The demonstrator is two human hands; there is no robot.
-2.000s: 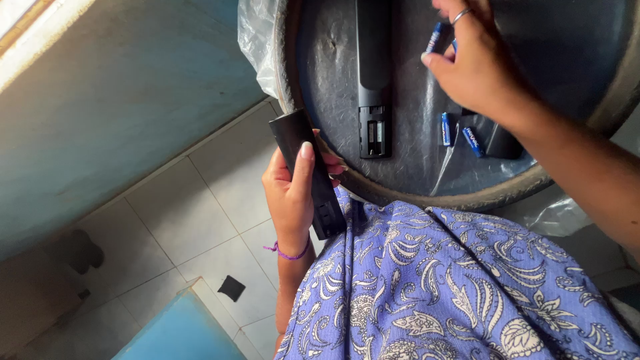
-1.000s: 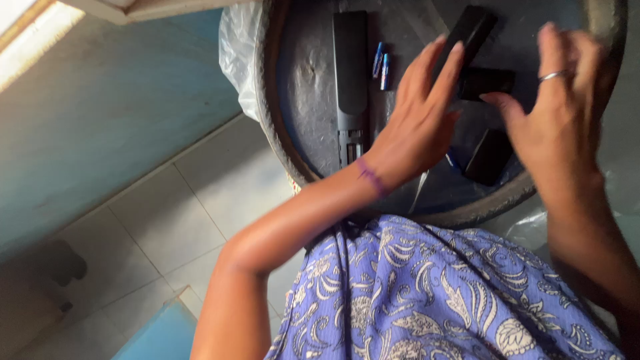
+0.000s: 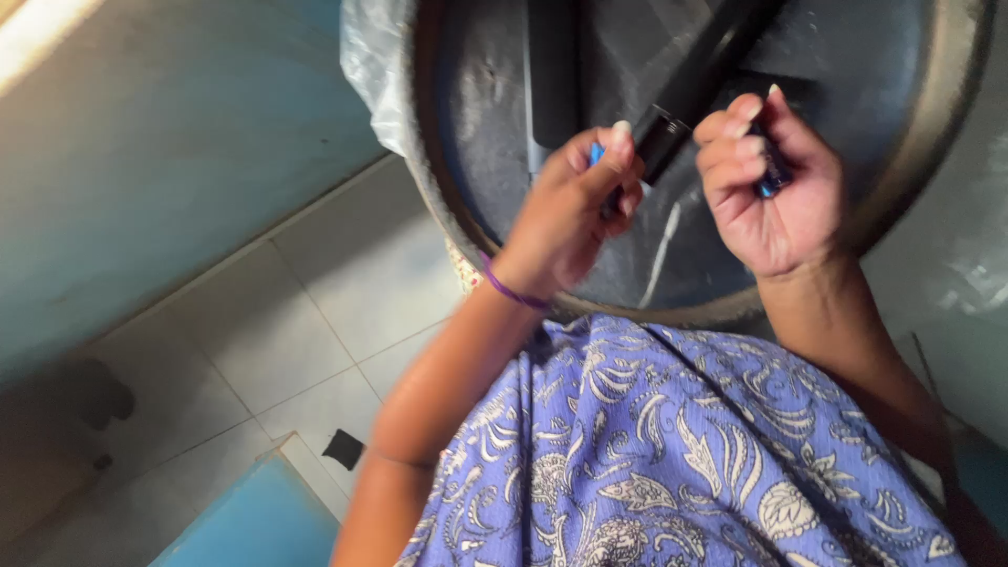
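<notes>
My left hand (image 3: 579,189), blurred, is closed around a small blue battery (image 3: 596,153), mostly hidden by the fingers. My right hand (image 3: 768,185), palm up, has its fingers curled round a dark blue battery (image 3: 773,169). Between and beyond the hands, a black remote control (image 3: 713,59) lies slanted on the round dark table, its battery compartment (image 3: 665,130) uncovered at the near end. A second remote control, grey and black (image 3: 554,75), lies lengthwise behind my left hand, which hides its near end. A dark object (image 3: 776,83) lies partly behind my right hand.
The round table's raised rim (image 3: 429,169) curves close to my lap, which is covered by patterned blue cloth (image 3: 677,441). Clear plastic (image 3: 374,71) hangs at its left side. A blue-topped piece of furniture (image 3: 252,512) and a small black item (image 3: 343,449) are at lower left.
Both hands have come apart over the table and hold batteries. The two batteries beside the grey-black remote a second ago are not visible there. The black remote's battery compartment now shows.
</notes>
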